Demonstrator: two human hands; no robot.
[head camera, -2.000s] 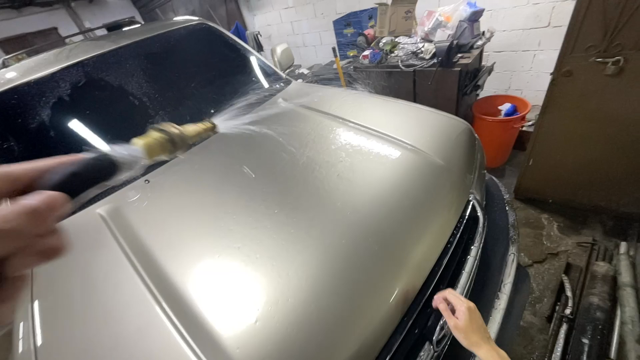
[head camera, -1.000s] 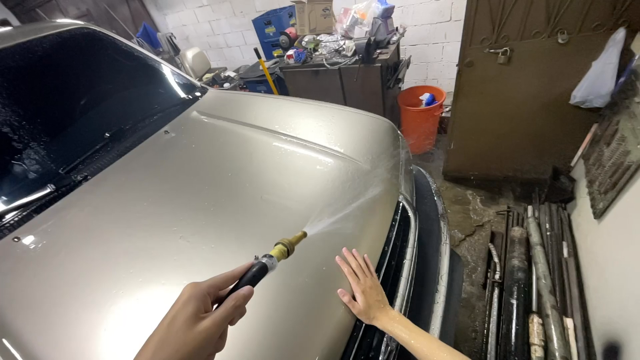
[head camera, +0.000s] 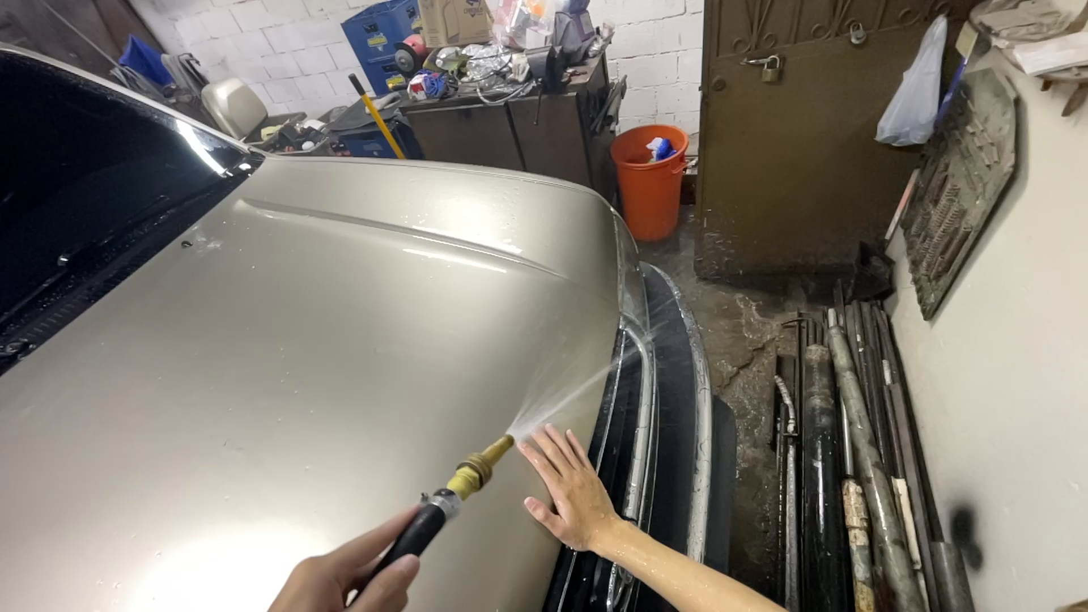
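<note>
My left hand (head camera: 353, 569) is closed around the black hose (head camera: 416, 531), which ends in a brass spray nozzle (head camera: 480, 467). A fan of water leaves the nozzle tip toward the front grille (head camera: 603, 459) and the chrome trim (head camera: 643, 408). My right hand (head camera: 568, 484), wet and with its fingers apart, is over the front edge of the car's beige hood (head camera: 382, 340), just right of the nozzle tip. Whether its palm touches the paint I cannot tell. Drops of water lie on the hood and on the bumper (head camera: 699, 382).
Metal pipes and bars (head camera: 820, 450) lie on the wet floor (head camera: 744, 340) at the right, beside a white wall (head camera: 1020, 382). An orange bucket (head camera: 650, 191) stands between a cluttered dark cabinet (head camera: 501, 132) and a brown metal door (head camera: 765, 170) with padlocks.
The spray, which hit near the windshield two seconds ago, now points at the grille. My right hand has moved from the grille onto or over the hood's edge, near the nozzle. The view has turned right.
</note>
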